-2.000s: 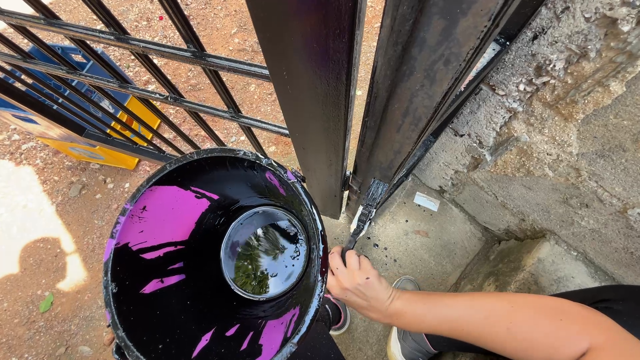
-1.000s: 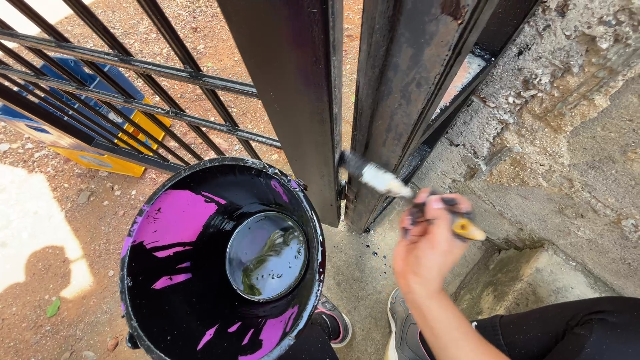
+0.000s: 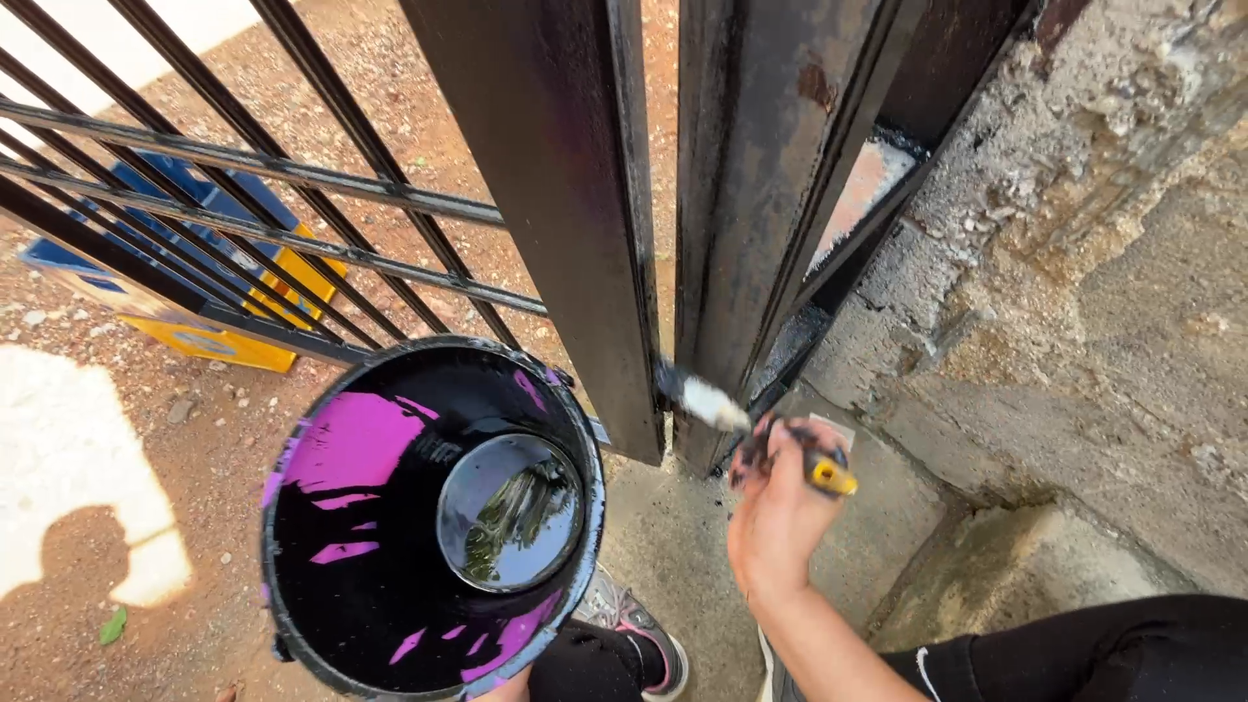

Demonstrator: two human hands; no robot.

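My right hand, its fingers smeared with dark paint, grips a paintbrush with a yellow-ended handle. The brush's dark bristles touch the lower edge of the black metal gate post, beside the gap to the black metal frame. At the left, a bucket with a magenta inside wall streaked in black is tilted toward me; glossy black paint lies at its bottom. Only a bit of my left hand shows under the bucket's lower rim; its fingers and hold are hidden.
Black gate bars run across the upper left. Behind them a blue and yellow crate stands on gravelly soil. A rough concrete wall rises at the right above a concrete ledge. My shoe is close below the gate.
My right hand has moved from low by the frame's foot, two seconds ago, out to the right of it, with the brush now against the gate post's edge. The bucket is still held at the left.
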